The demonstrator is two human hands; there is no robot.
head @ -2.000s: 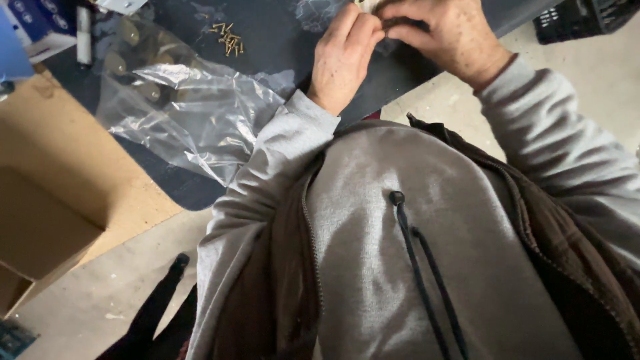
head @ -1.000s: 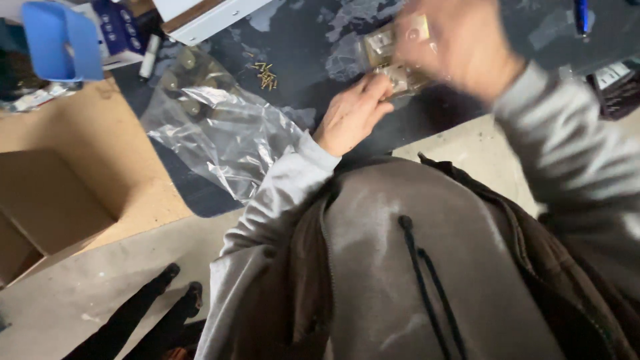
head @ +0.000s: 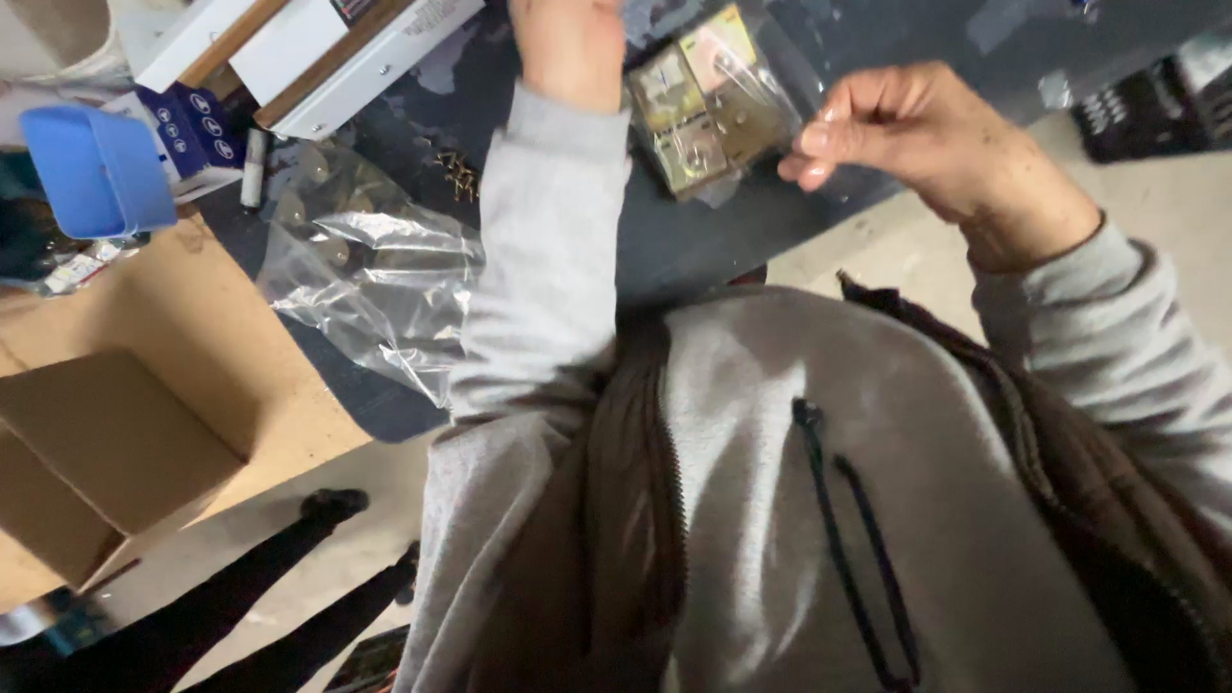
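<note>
My right hand point(head: 895, 140) pinches the edge of a clear plastic bag point(head: 794, 72) between thumb and fingers. Inside or under that bag lie several flat squarish pieces with yellowish and metallic faces point(head: 698, 106), grouped in a block on the dark tabletop. My left hand point(head: 570, 38) is at the top edge, blurred and partly cut off, left of the block; its fingers are hidden. Beside my left forearm is a small pile of brass-coloured screws point(head: 459, 175). A larger clear plastic bag point(head: 385, 260) with round pieces in it lies left of my left sleeve.
Upper left are white metal parts with wooden strips point(head: 356, 67), a marker point(head: 254, 168), a dark blue box point(head: 197, 130) and a light blue plastic bin point(head: 101, 173). A cardboard box point(head: 125, 433) sits lower left. A person's legs point(head: 279, 568) show below; a black crate point(head: 1141, 115) stands right.
My hands were together two seconds ago and are now apart. My left hand has moved up, away from the pieces, and my right hand has come down to the bag's edge. The view has shifted.
</note>
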